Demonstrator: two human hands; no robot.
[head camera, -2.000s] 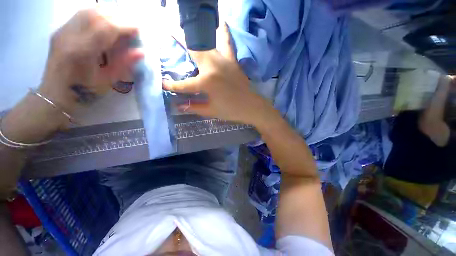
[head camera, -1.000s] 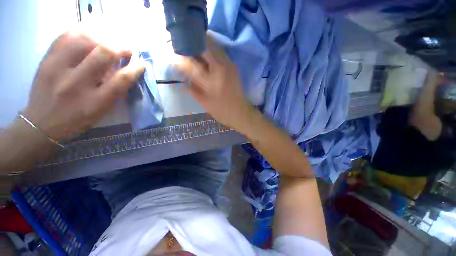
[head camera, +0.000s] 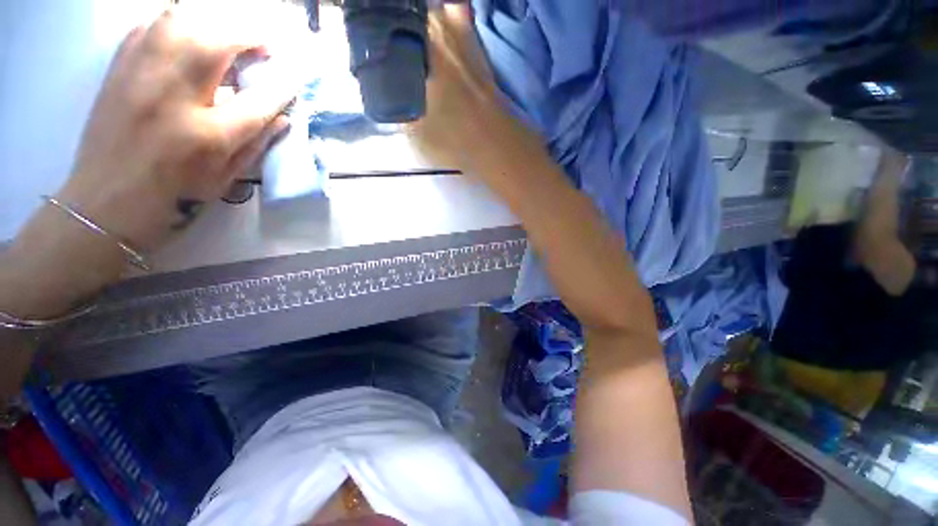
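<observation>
A narrow light-blue band (head camera: 292, 164) lies on the white bed plate, its upper part lost in glare. My left hand (head camera: 180, 108) holds the band's left edge between thumb and fingers. My right hand (head camera: 453, 87) is beside and partly behind the dark grey cylinder (head camera: 389, 67), on the cloth side; its fingertips are hidden, so its hold cannot be told. A large light-blue garment panel (head camera: 627, 144) hangs in folds right of my right forearm. Needle and presser foot are lost in glare.
The table-edge ruler (head camera: 339, 283) runs along the front. A blue plastic basket (head camera: 103, 452) is at lower left. Piled blue work (head camera: 550, 380) is below the table at right. Purple cloth (head camera: 741, 12) lies top right. A person (head camera: 838, 298) is at far right.
The band's lower end has moved up off the ruler onto the bed plate. My right hand has moved up and away, behind the cylinder. My left hand has stayed at the band.
</observation>
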